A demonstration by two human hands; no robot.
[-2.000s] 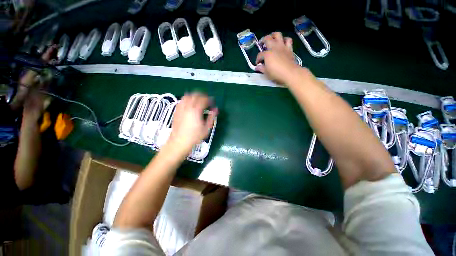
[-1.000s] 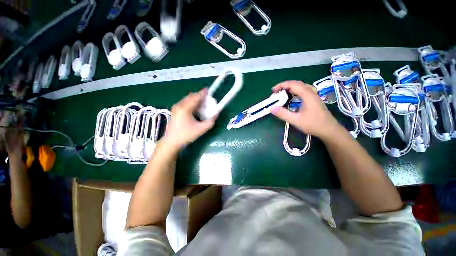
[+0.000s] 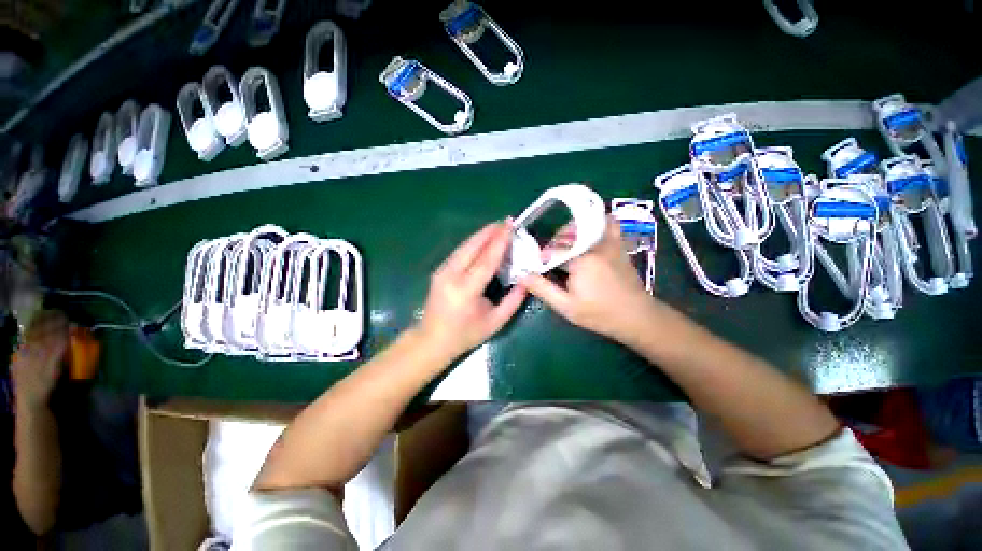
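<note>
My left hand (image 3: 470,282) and my right hand (image 3: 599,276) hold a thick white loop, the joined unit (image 3: 587,215), above the green belt in front of me. My left fingers grip its solid end; my right hand grips its right side. Whether its halves are fully closed cannot be told. Plain white cover shells (image 3: 332,312) overlap in a row at left. Loaded housing halves with blue patches (image 3: 844,224) are piled at right. One loaded half (image 3: 635,231) lies just beside my right hand, partly hidden by it.
A pale metal strip (image 3: 388,157) crosses the belt. Beyond it stand several white units (image 3: 324,75) and loaded halves (image 3: 428,95). An open carton (image 3: 167,463) is below the edge. At far left are another person's arm (image 3: 36,431), a cable and an orange object (image 3: 83,353).
My hands have come together, bringing the white cover and the loaded half into one loop shape. The pieces beyond the strip have shifted left.
</note>
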